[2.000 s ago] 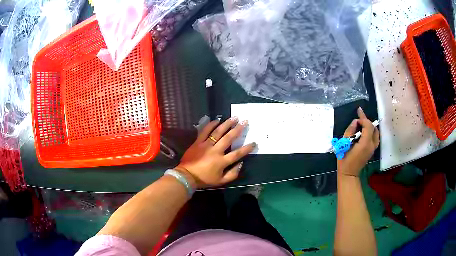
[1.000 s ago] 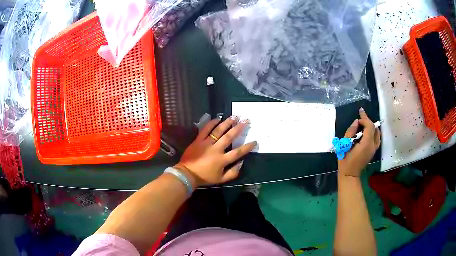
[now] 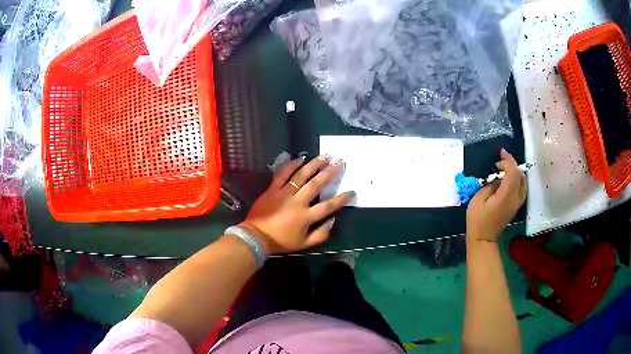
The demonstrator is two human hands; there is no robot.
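Note:
A white paper slip (image 3: pixel 408 171) lies on the dark-green table; its writing is too faint to read. My left hand (image 3: pixel 294 207) lies flat on the table with spread fingers, its fingertips on the slip's left end. My right hand (image 3: pixel 497 200) is just right of the slip and holds a thin white pen (image 3: pixel 492 178) between thumb and fingers. A bright blue bear-shaped charm (image 3: pixel 469 188) on the pen touches the slip's right edge.
A clear bag of grey parts (image 3: pixel 422 76) lies behind the slip. An orange perforated basket (image 3: pixel 131 131) with clear plastic hanging into it stands left. A short black marker (image 3: pixel 290 107) lies between. At right, an orange-rimmed basket (image 3: pixel 578 104) of black parts sits on a white sheet (image 3: pixel 550 138).
The pen has turned slightly in my right hand, and its blue charm has shifted a little left and up. My left hand stays on the slip.

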